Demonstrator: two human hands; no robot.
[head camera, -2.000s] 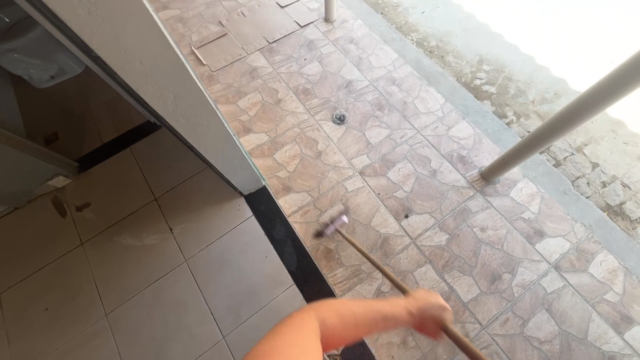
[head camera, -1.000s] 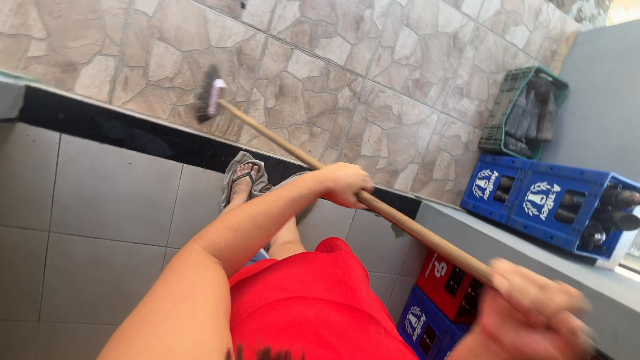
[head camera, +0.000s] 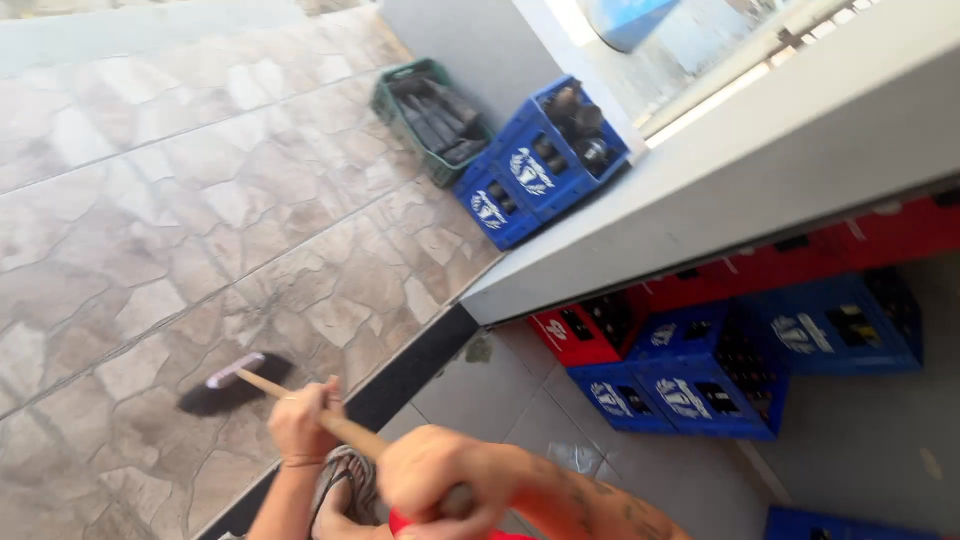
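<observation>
A push broom (head camera: 236, 375) with dark bristles and a pale pinkish head stands on the stone-patterned tiles, just outside a black threshold strip. Its wooden handle (head camera: 352, 435) slants down toward my body. My left hand (head camera: 304, 420) grips the handle on its lower part, nearer the broom head. Around the handle's upper end, close to the camera, my right hand (head camera: 442, 476) is closed. The bristles look blurred.
Blue bottle crates (head camera: 574, 191) and a green crate (head camera: 386, 112) of dark bottles stand outside by a grey wall. Indoors, red (head camera: 559, 341) and blue crates (head camera: 652, 431) are stacked beyond the door jamb (head camera: 570, 262). My sandalled foot (head camera: 341, 487) is beside the threshold (head camera: 412, 367).
The view has swung strongly toward the crates. My right hand, visible on the handle one second ago, is now closer to my left hand in the picture.
</observation>
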